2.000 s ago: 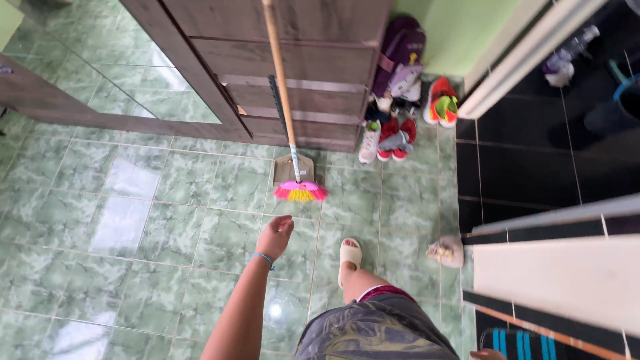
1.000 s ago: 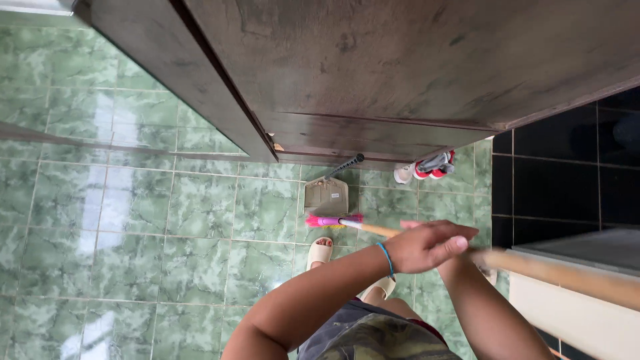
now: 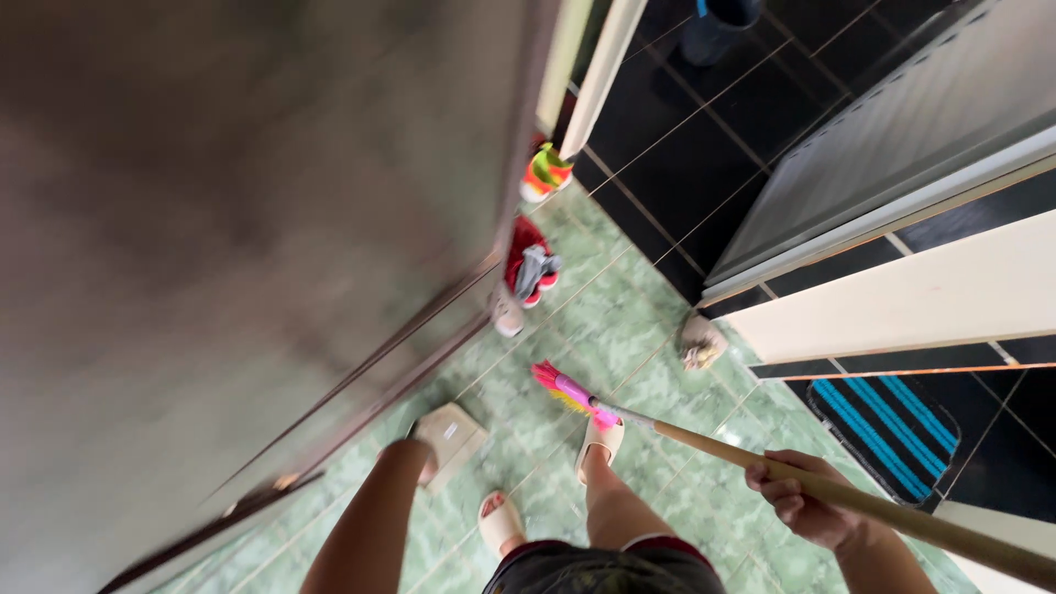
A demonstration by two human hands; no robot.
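Note:
My right hand (image 3: 804,495) is closed around the wooden handle of a broom (image 3: 701,441). The broom's pink and yellow bristle head hovers over or rests on the green tiles beside my right sandal (image 3: 600,445); which, I cannot tell. My left hand (image 3: 417,458) is at the near edge of a beige dustpan (image 3: 452,437), mostly hidden behind my forearm, so its fingers and any grip on the dustpan's handle do not show. The dustpan lies low near the foot of a dark wooden cabinet.
The wooden cabinet (image 3: 330,206) fills the left side. Red shoes (image 3: 532,268), a pale shoe (image 3: 506,313) and an orange shoe (image 3: 544,173) stand along its far end. A beige cloth item (image 3: 701,340) lies by the wall corner; a blue-striped mat (image 3: 887,429) is at right, near a black-tiled doorway.
My hands were together near the broom handle; now they are apart, the right on the handle and the left down by the dustpan. The broom head has moved away from the dustpan. The view has turned.

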